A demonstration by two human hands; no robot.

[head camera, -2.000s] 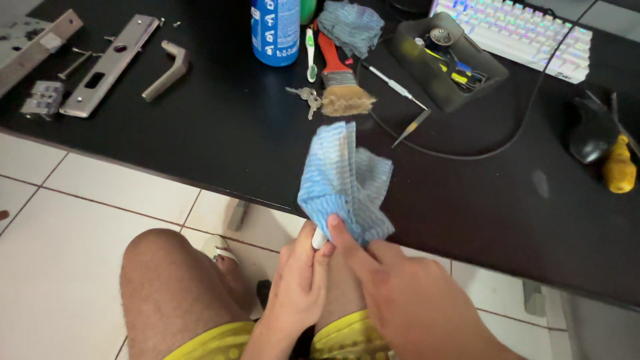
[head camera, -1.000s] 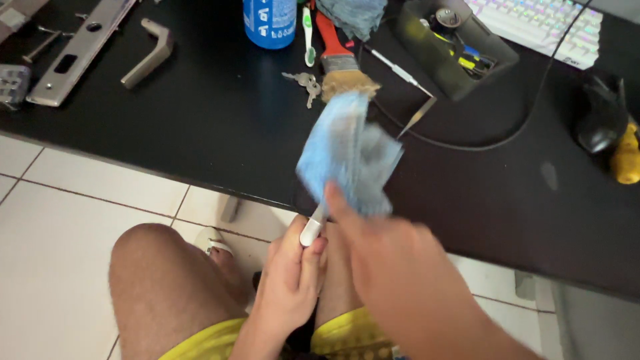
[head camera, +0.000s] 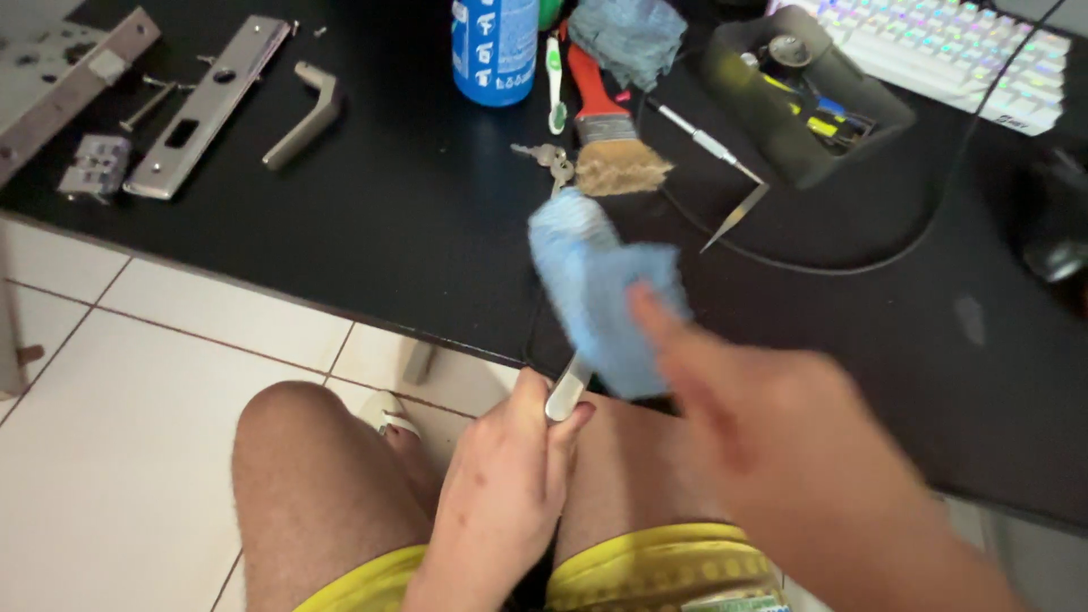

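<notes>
My left hand (head camera: 510, 467) grips a slim metal piece with a rounded, pale end (head camera: 568, 393), just off the table's front edge. Its far part is hidden under a light blue striped cloth (head camera: 603, 289), so I cannot tell what it is. My right hand (head camera: 748, 408), blurred, holds the cloth around that piece, thumb or finger pressed on it. Beyond the cloth lie a paintbrush (head camera: 616, 153) with a red handle, a few keys (head camera: 552, 160), a green and white toothbrush (head camera: 555, 85) and a thin metal pick-like tool (head camera: 710, 144).
On the black table (head camera: 408, 255) are a blue bottle (head camera: 495, 51), a crumpled grey-blue cloth (head camera: 629, 34), a lever handle (head camera: 304, 119), a metal lock plate (head camera: 208, 110), screws, a dark tray (head camera: 807, 102) of small tools, a white keyboard (head camera: 935, 59), a cable and a black mouse (head camera: 1054, 221).
The blue cloth and my right hand have moved along the metal piece; more of its pale end shows now than two seconds ago. My left hand keeps its hold.
</notes>
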